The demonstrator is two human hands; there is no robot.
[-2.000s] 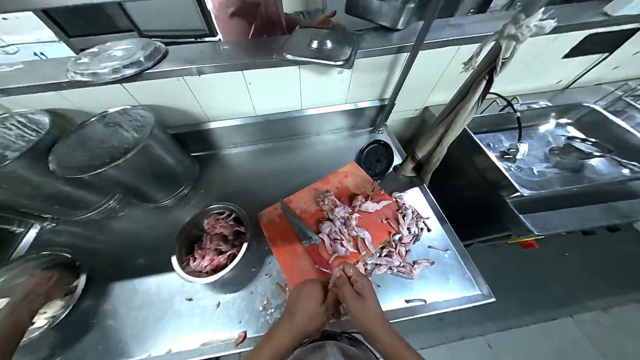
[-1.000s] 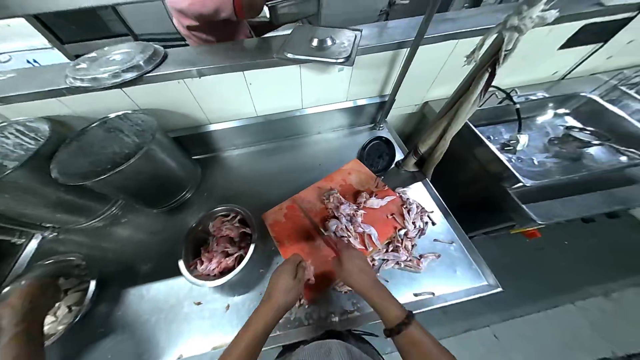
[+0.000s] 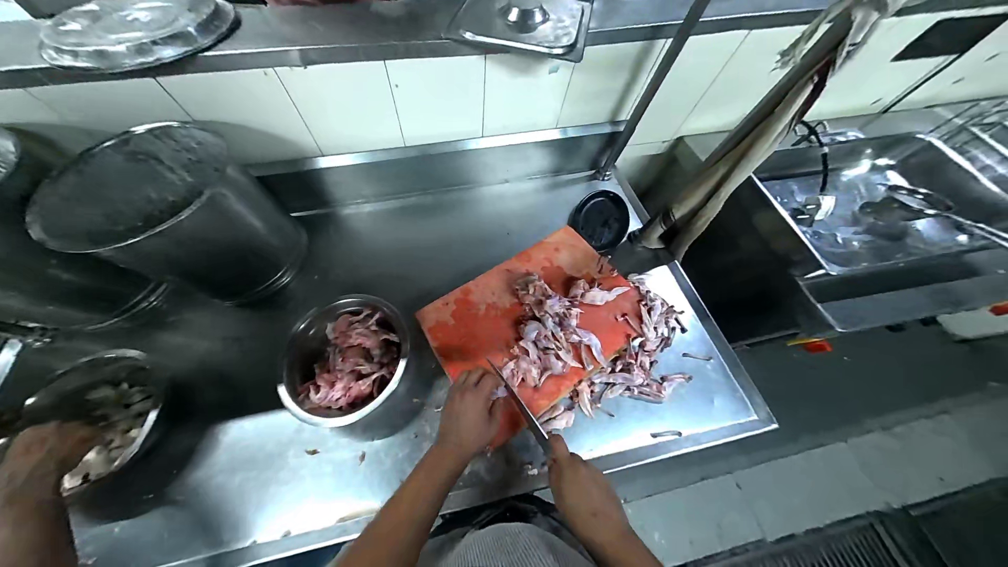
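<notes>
An orange cutting board (image 3: pixel 472 315) lies at an angle on the steel counter. My right hand (image 3: pixel 579 488) grips the handle of a kitchen knife (image 3: pixel 517 400), its blade pointing up and left over the board's near edge. Just left of the blade, my left hand (image 3: pixel 470 405) rests on the board with its fingers curled around a small pale piece, mostly hidden. Pieces of raw meat (image 3: pixel 547 331) are heaped on the board, and more raw pieces (image 3: pixel 646 358) spread over its right edge. A steel bowl (image 3: pixel 399 378) of pinkish-red meat stands to the left.
A co-worker's hand (image 3: pixel 55 445) reaches into another steel bowl (image 3: pixel 134 358) at the lower left. Large steel pots (image 3: pixel 228 228) stand behind it. A round black dish (image 3: pixel 600 220) sits beyond the board, near a slanted cloth-wrapped pole (image 3: pixel 732 157). A sink (image 3: pixel 890 205) is at right.
The knife lay on the board two seconds ago while both hands were together at its near edge; my right hand now holds it. My hands are closer together than one second ago.
</notes>
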